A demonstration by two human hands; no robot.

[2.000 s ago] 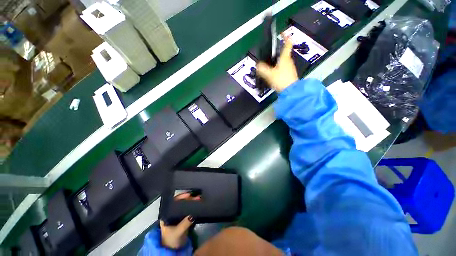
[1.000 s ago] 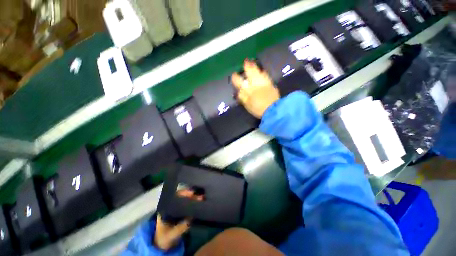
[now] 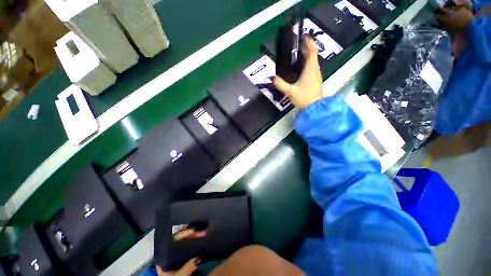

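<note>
My left hand (image 3: 182, 267) is at the bottom edge, partly cut off, and holds a matte black insert (image 3: 229, 223); fingers show through its slot. My right hand (image 3: 306, 81) is over the line of boxes, thumb and fingers spread around a blurred, dark, tilted piece (image 3: 288, 48). Whether this is an insert or a box lid I cannot tell. Beside it a white printed card (image 3: 258, 73) lies on a box. Open black gift boxes (image 3: 223, 140) with small white-and-dark contents stand in a row, with black lids (image 3: 177, 145) bearing pale logos between them.
White slotted inserts (image 3: 390, 148) and a crumpled clear bag (image 3: 414, 81) lie at the right. Another person's blue sleeve (image 3: 468, 81) is beyond. A blue stool (image 3: 430, 202) stands lower right. White stacks (image 3: 116, 46) and a single slotted piece (image 3: 75, 116) are on the far side, past a pale rail (image 3: 161, 89).
Since one second ago, my right hand has moved up and right along the row, and a dark tilted piece now shows at it. My left hand still holds the black insert. The camera view has shifted.
</note>
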